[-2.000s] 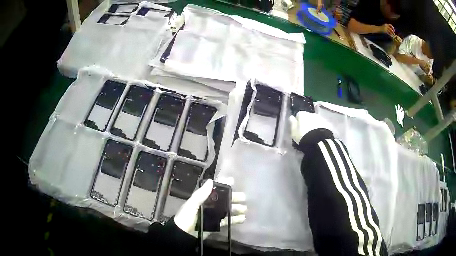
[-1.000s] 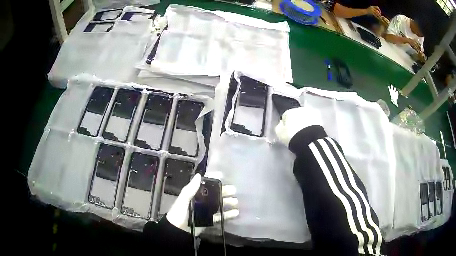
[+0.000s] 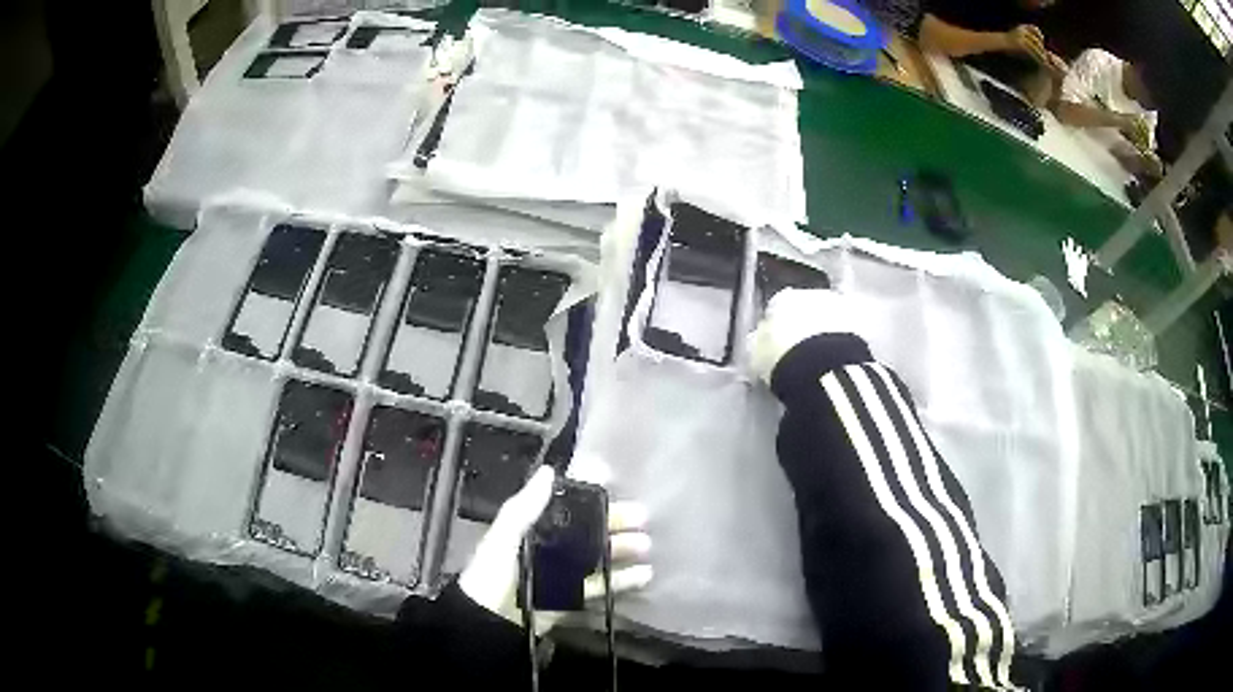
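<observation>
My left hand, in a white glove, holds a black phone housing at the bottom centre, fingers behind it. My right hand, gloved in white, is over a dark housing in the right padded tray; the hand hides its lower part and my fingertips, so I cannot tell if it is gripped. Another housing lies in the pocket to its left. The left padded tray holds two rows of housings, several in all.
White padded trays lie behind. More trays with small-looking housings stand at the right. On the green bench are a blue reel, a blue pen-like stick and a dark object. Other people's hands work beyond.
The view has shifted slightly. My left hand still holds the housing. My right hand stays at the same pocket, slightly moved, its housing still partly visible.
</observation>
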